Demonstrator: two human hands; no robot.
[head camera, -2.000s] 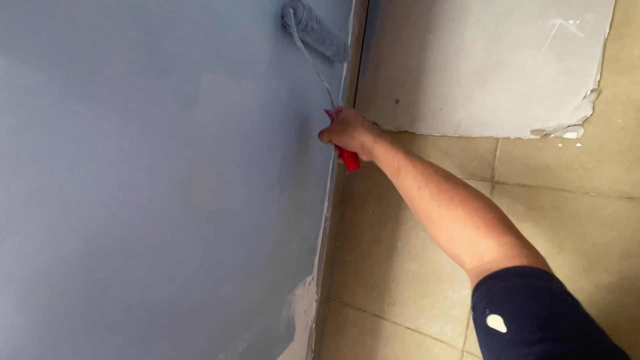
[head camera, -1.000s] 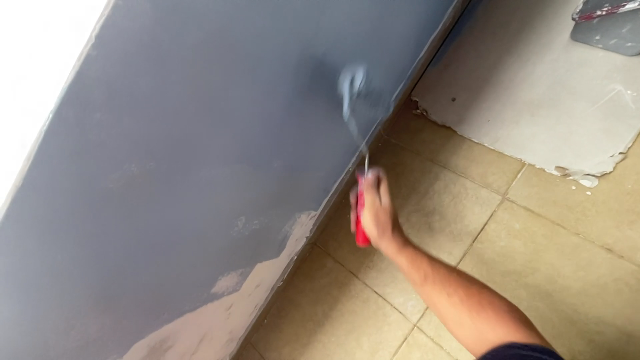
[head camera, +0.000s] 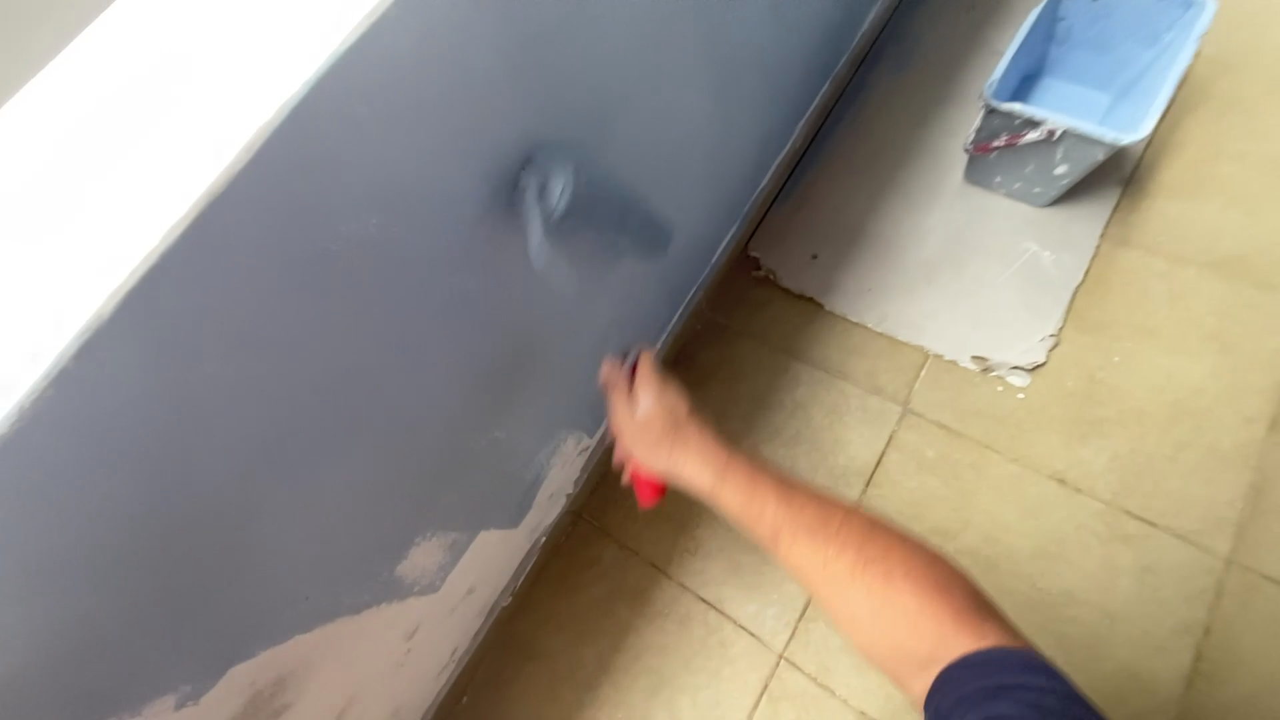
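Note:
My right hand (head camera: 655, 420) is closed around the red handle of a paint roller (head camera: 595, 205), near the foot of the wall. The roller's sleeve, blurred by motion, is at the wall's blue-grey painted surface (head camera: 330, 330). Along the lower part of the wall runs a pale pinkish patch (head camera: 350, 650) without the blue-grey colour, with a smaller pale spot beside it. My left hand is out of view.
A paint bucket (head camera: 1050, 160), light blue inside and grey and splattered outside, stands on a pale board (head camera: 930, 250) with a ragged edge. Beige floor tiles (head camera: 1060, 460) run beside the wall. A bright white surface (head camera: 170, 150) borders the painted area at upper left.
The view has turned and shifted, bringing the bucket and more of the pale patch into sight. The roller has moved along the wall, away from the wall's lower edge, still in my right hand.

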